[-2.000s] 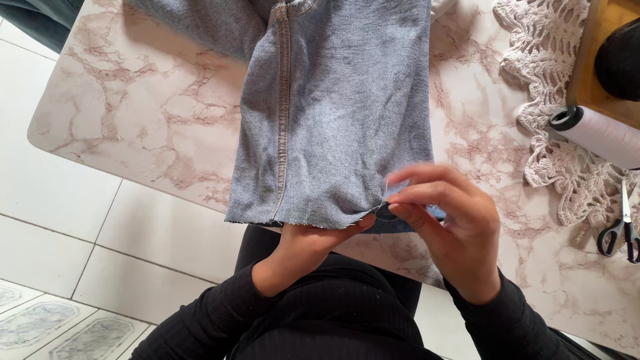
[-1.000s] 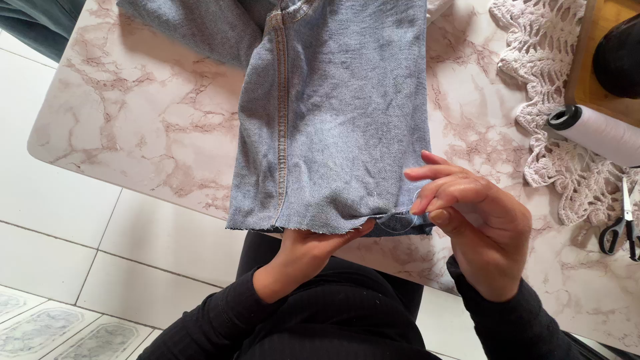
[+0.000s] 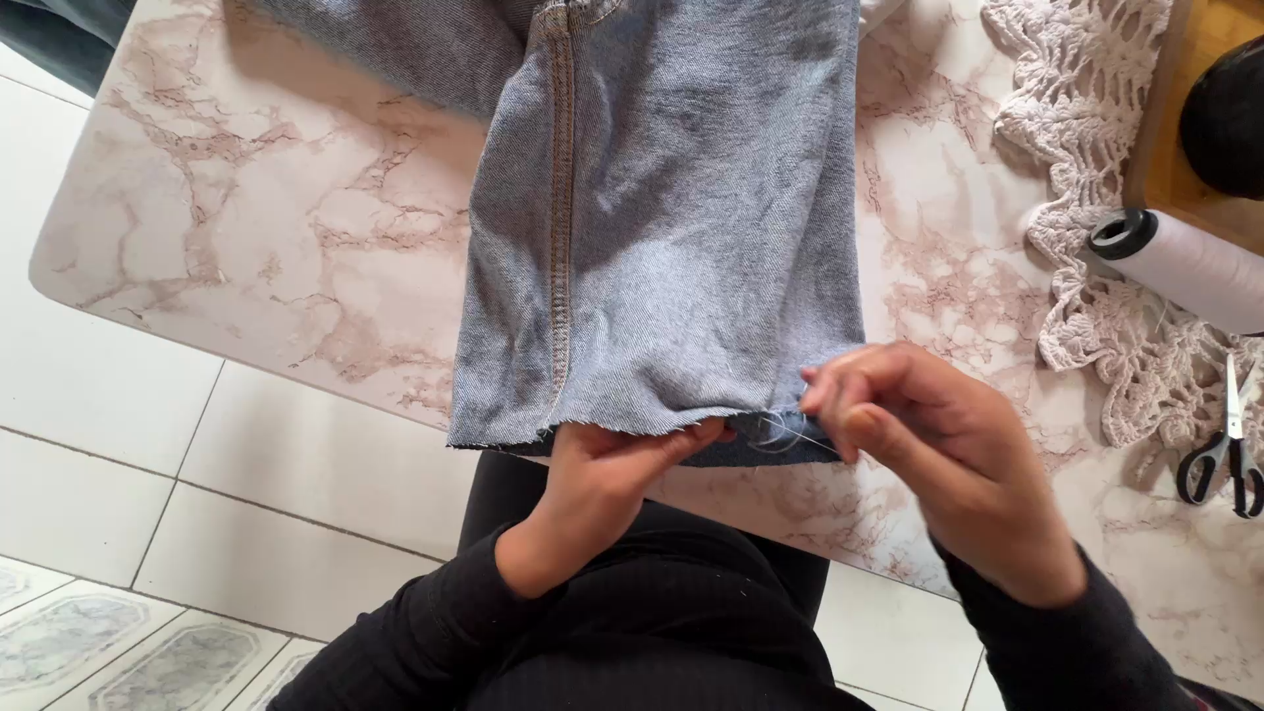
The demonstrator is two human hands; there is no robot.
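A blue denim trouser leg (image 3: 671,227) with a frayed raw edge lies on the table, its opening toward me. My left hand (image 3: 602,484) grips that edge, with some fingers hidden inside the opening. Close to the right end of the edge, my right hand (image 3: 908,434) has its fingers bent around a thin pale thread (image 3: 790,430). The thread runs in a small loop between the cloth and my fingers. No needle can be made out.
The denim rests on a marble-patterned table (image 3: 247,227). To the right are a crocheted cloth (image 3: 1076,197), a cone of pale thread (image 3: 1190,272), black-handled scissors (image 3: 1224,454) and a wooden tray (image 3: 1160,178) bearing a dark round object (image 3: 1229,123).
My right hand has moved right from its place at the cloth edge two seconds ago. Its raised fingers have curled since one second ago. My left hand keeps its grip on the edge.
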